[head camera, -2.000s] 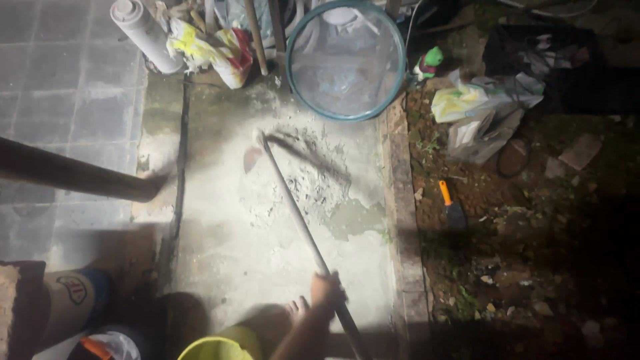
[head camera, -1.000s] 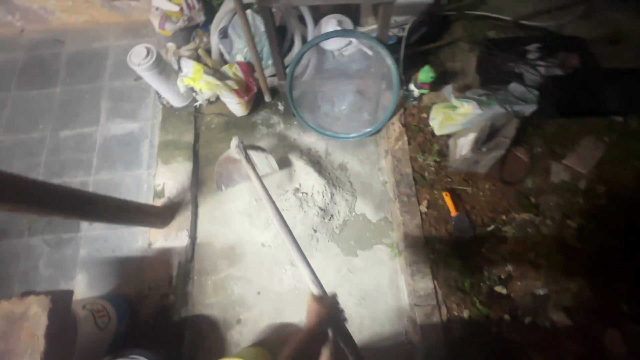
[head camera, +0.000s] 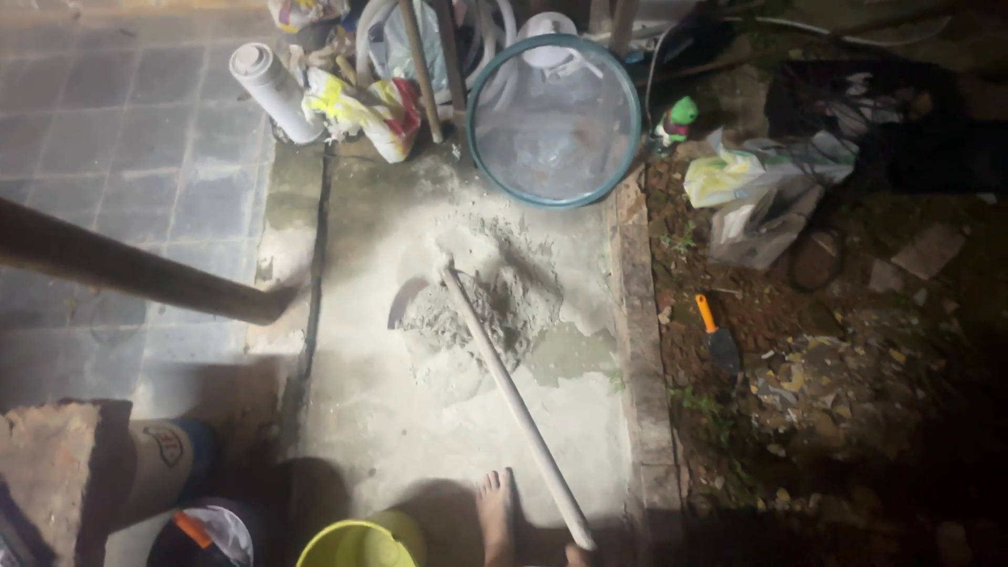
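A hoe's long wooden handle (head camera: 512, 390) slants from the lower right up to its head. The curved metal blade (head camera: 405, 301) rests at the left side of a pile of wet grey mortar (head camera: 504, 303), partly covered by it. At the bottom edge, a small part of my left hand (head camera: 579, 556) shows, closed around the handle near its lower visible end. My right hand is out of view. A bare foot (head camera: 495, 512) stands on the mortar-smeared concrete slab (head camera: 465, 441), left of the handle.
A round, blue-rimmed clear tub (head camera: 554, 122) stands beyond the pile. A yellow bucket (head camera: 358, 547) and a dark bucket (head camera: 201, 539) are at lower left. A thick pole (head camera: 142, 264) juts in from the left. An orange-handled trowel (head camera: 717, 339) lies on the soil at right.
The hoe blade has moved from the pile's upper left down into its left side. The mortar there is now heaped around the blade. My left hand shows lower, at the frame's edge.
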